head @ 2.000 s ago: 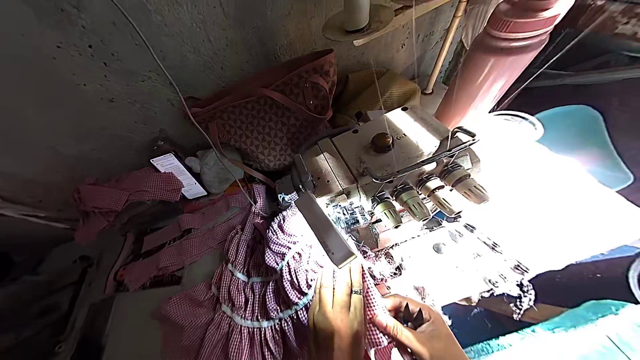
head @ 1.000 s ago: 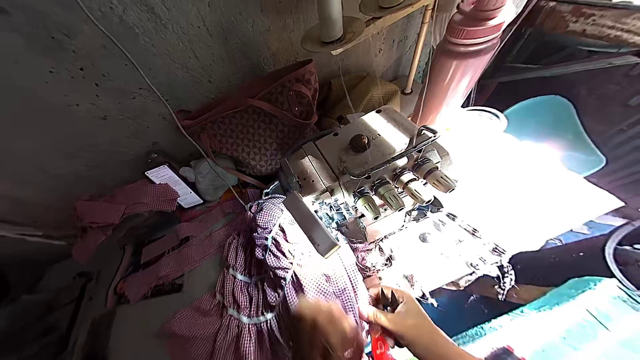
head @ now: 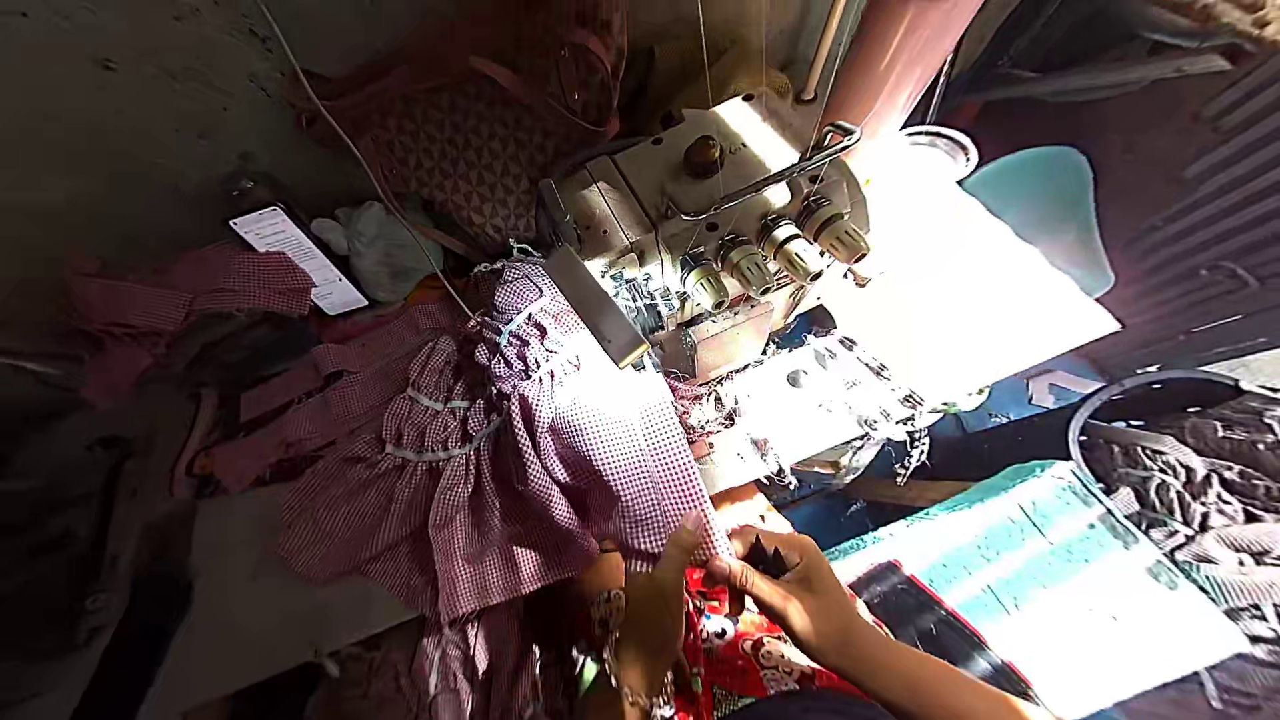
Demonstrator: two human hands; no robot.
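Note:
A red and white gingham garment (head: 620,450) with gathered bands lies across the left of an overlock sewing machine (head: 700,190), its upper edge beside the presser area. My left hand (head: 655,600), with a bracelet at the wrist, grips the lower right edge of the cloth. Close on its right, my right hand (head: 785,585) pinches the same edge between thumb and finger. Small dark pointed blades, perhaps thread snips (head: 768,556), stick out of the right hand. Red printed cloth (head: 745,650) shows below both hands.
Gingham pieces (head: 330,370), a lit phone (head: 298,258) and a patterned bag (head: 450,150) lie left of and behind the machine. A pink bottle (head: 900,60) stands behind. At right are a teal-painted surface (head: 1010,570), a round basket of cloth (head: 1190,480) and a blue-green plastic seat (head: 1045,210).
Both hands have moved away from the machine's presser area, down along the garment. More of the gingham now lies spread flat between them and the machine. The view has moved closer.

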